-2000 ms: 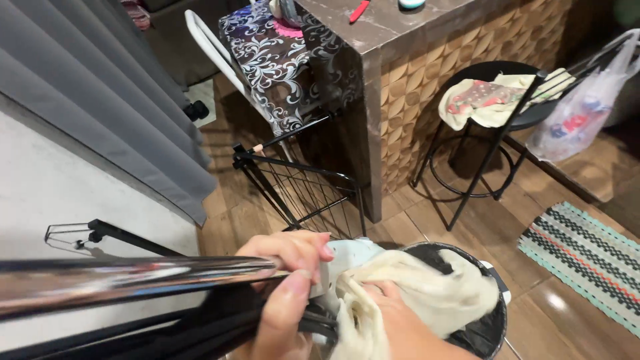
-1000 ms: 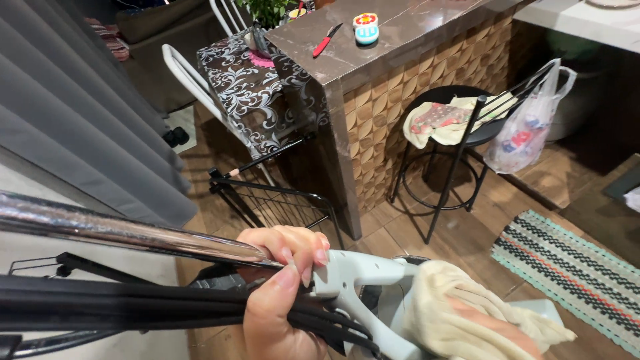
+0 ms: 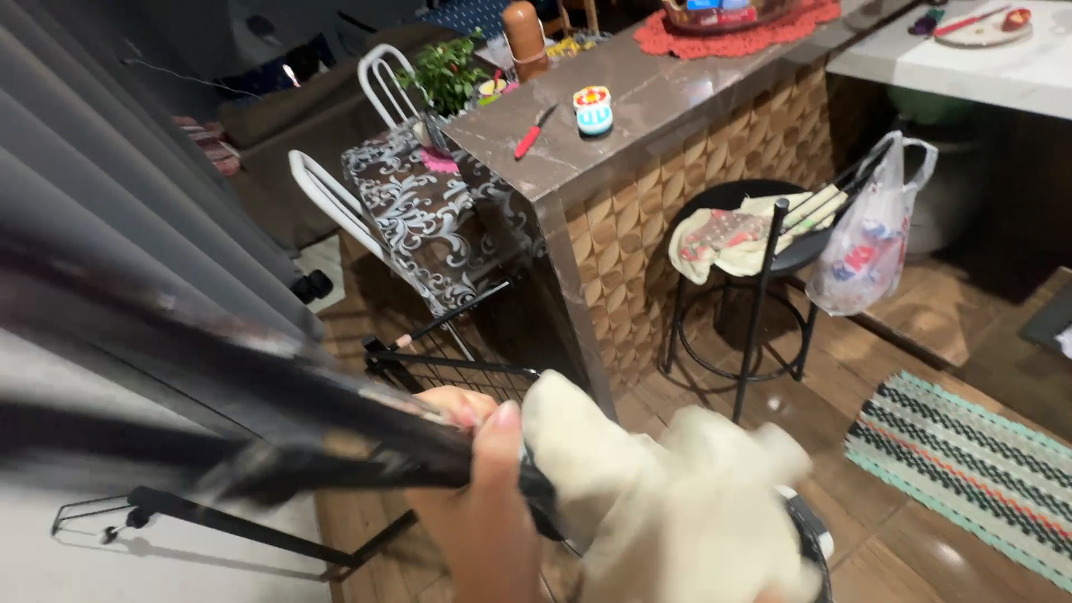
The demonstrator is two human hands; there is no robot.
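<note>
My left hand [image 3: 481, 469] grips a long dark tube [image 3: 276, 385] with black parts along it, which runs blurred from the left edge to the lower middle. A cream cloth [image 3: 662, 494], blurred by motion, lies against the tube's end, right of that hand. My right hand [image 3: 775, 596] is almost wholly hidden by the cloth; only a bit of skin shows at the bottom edge. Behind the cloth, at its lower right, part of a dark round bin [image 3: 808, 536] shows its rim.
A stone-topped counter [image 3: 536, 188] holds a red-handled knife [image 3: 534, 134]. By it stand a black stool [image 3: 775, 251] with a patterned cloth, and a plastic bag [image 3: 867, 234]. A black wire rack [image 3: 469, 368], a grey curtain [image 3: 142, 167] and a striped rug [image 3: 963, 477] are around.
The cream cloth has moved up to the tube's end and covers the white fitting seen there one second ago. The tube now slants more steeply. The view has shifted, showing more of the counter.
</note>
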